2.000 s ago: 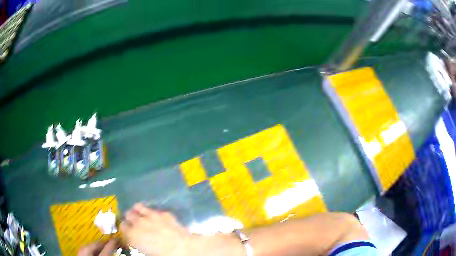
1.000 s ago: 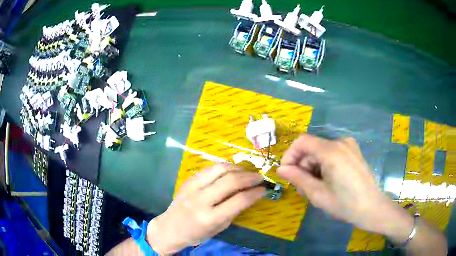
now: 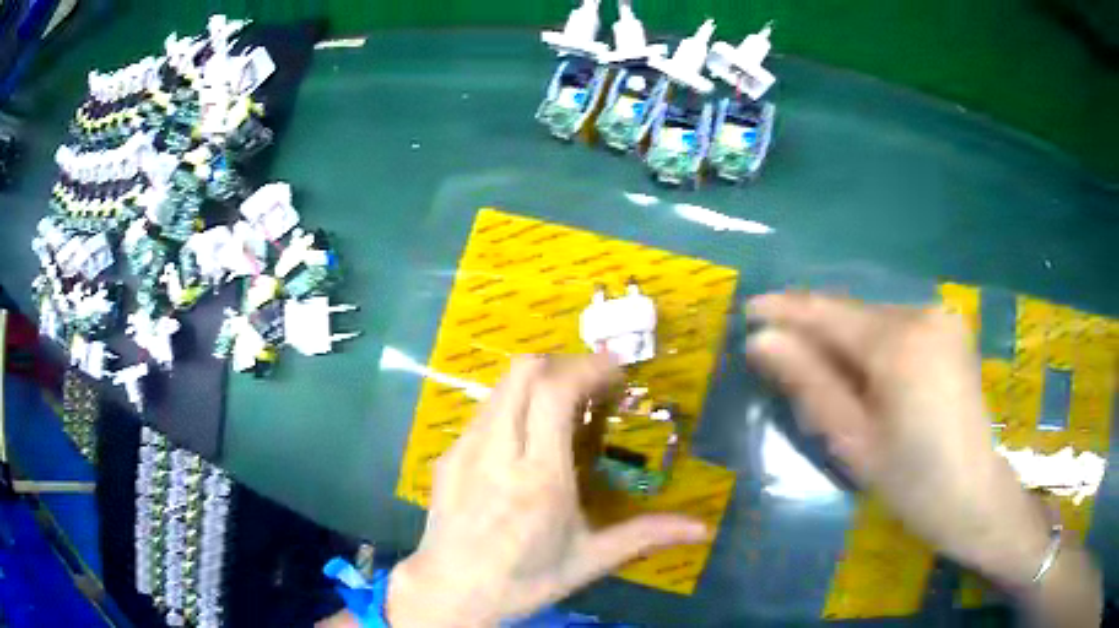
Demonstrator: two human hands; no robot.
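Observation:
One circuit board (image 3: 632,469) with a white plug end (image 3: 619,326) lies on a printed yellow tape sheet (image 3: 491,276). The plug's pins point away from me. Thin wires run between plug and board. My left hand (image 3: 522,478) is open at the board's left side, thumb spread below it; its fingers hide the board's left edge. My right hand (image 3: 865,399) is blurred, to the right of this sheet and off the board. Its fingers are bent close together; whether they hold anything cannot be told.
Several plug-and-board units (image 3: 677,133) stand in a row at the far edge. A jumbled pile of white and green units (image 3: 160,209) lies at left on a dark mat (image 3: 273,123). More yellow sheet (image 3: 884,558) with cut-outs lies at right, partly under my right arm.
The view has shifted slightly. My right hand has moved away from the board to the right. My left hand's fingers have spread, with the thumb now extended below the board.

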